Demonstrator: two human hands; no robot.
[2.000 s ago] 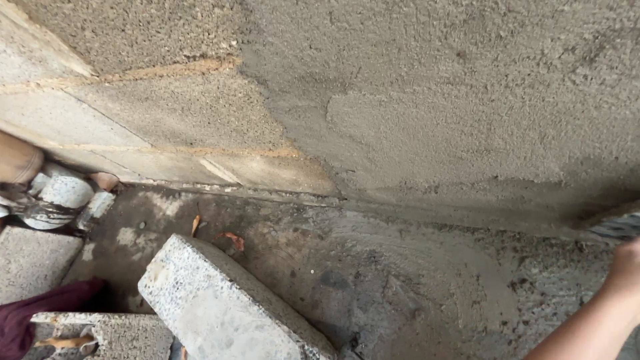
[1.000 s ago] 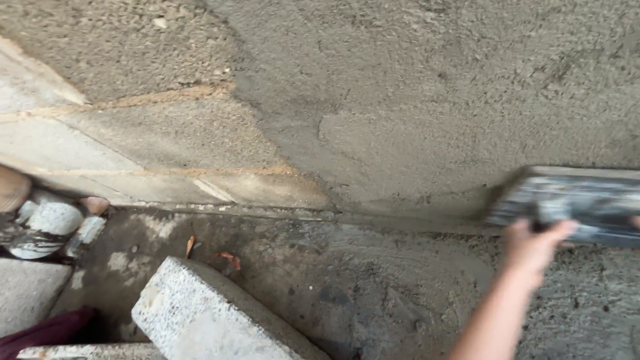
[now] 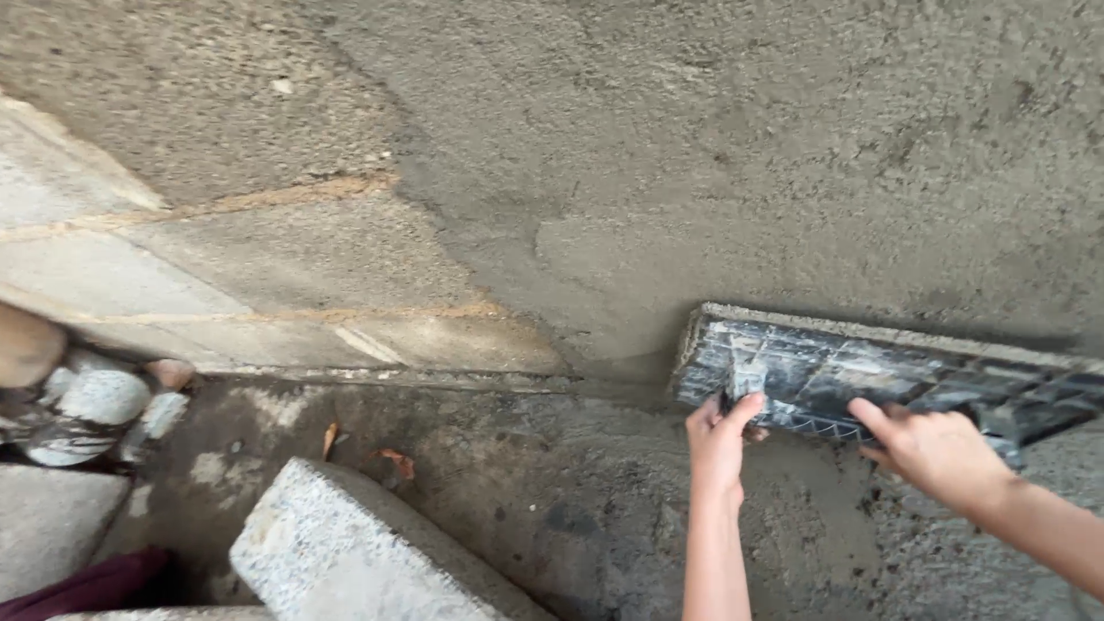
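Note:
A long black plastic plastering float [image 3: 828, 371], ribbed on its back and smeared with mortar, lies along the foot of the wall at the right. My left hand [image 3: 724, 435] grips the left end of its handle, the thumb on top. Farther right, my right hand [image 3: 936, 448] holds the handle, with part of the grip hidden beneath the fingers. Wet grey mortar render [image 3: 655, 155] covers the right part of the wall and meets the float's upper edge. To the left, bare concrete blocks [image 3: 293, 250] show with tan mortar joints.
A loose concrete block [image 3: 345, 552] lies on the damp concrete floor [image 3: 483, 466] at the lower middle. Stones [image 3: 103, 397] and another block [image 3: 56, 522] stand at the left, near a maroon cloth [image 3: 103, 586]. Dry leaves [image 3: 397, 463] lie by the wall.
The float has come fully into view at the wall's foot. Two hands now show on it, where one hand was visible a second ago.

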